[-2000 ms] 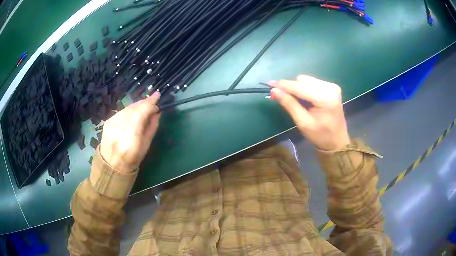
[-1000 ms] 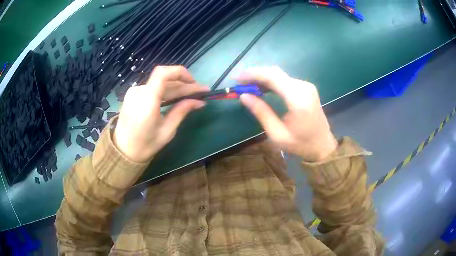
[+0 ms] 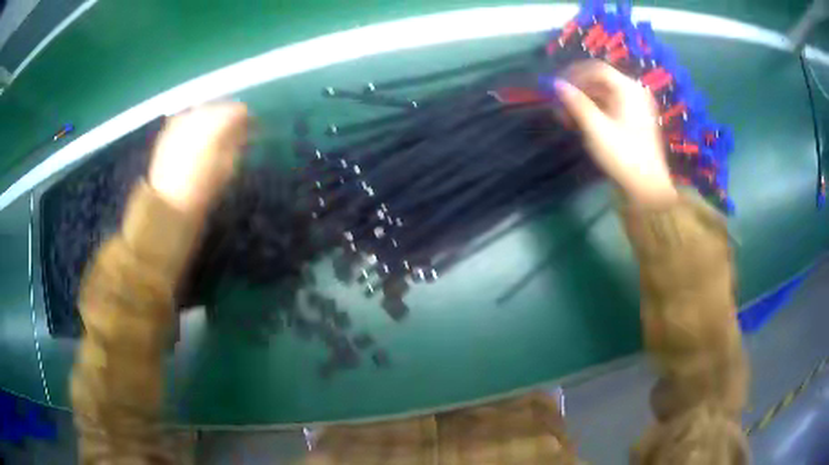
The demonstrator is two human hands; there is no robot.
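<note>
My right hand [image 3: 623,127] is over the right part of the cable bundle [image 3: 473,159]. Its thumb and fingers pinch the blue end of a cable lead, whose red section [image 3: 525,95] points left. My left hand [image 3: 195,150] is blurred, above the back of the parts tray [image 3: 47,281]; whether it holds anything cannot be told. Loose black square pieces [image 3: 264,222] lie heaped between tray and bundle. Pale tips show at the bundle's left end, red and blue ends [image 3: 700,136] at its right.
A lone black strip [image 3: 550,261] lies at an angle below the bundle. A white strip [image 3: 300,68] crosses the green bench behind. Single leads lie at far left [image 3: 59,134] and far right [image 3: 821,173]. Blue bins and yellow-black tape show below the bench.
My hands have moved apart and up from the bench front: left to the tray, right with a lead to the bundle's coloured ends. The view has shifted, showing more of the bench's back.
</note>
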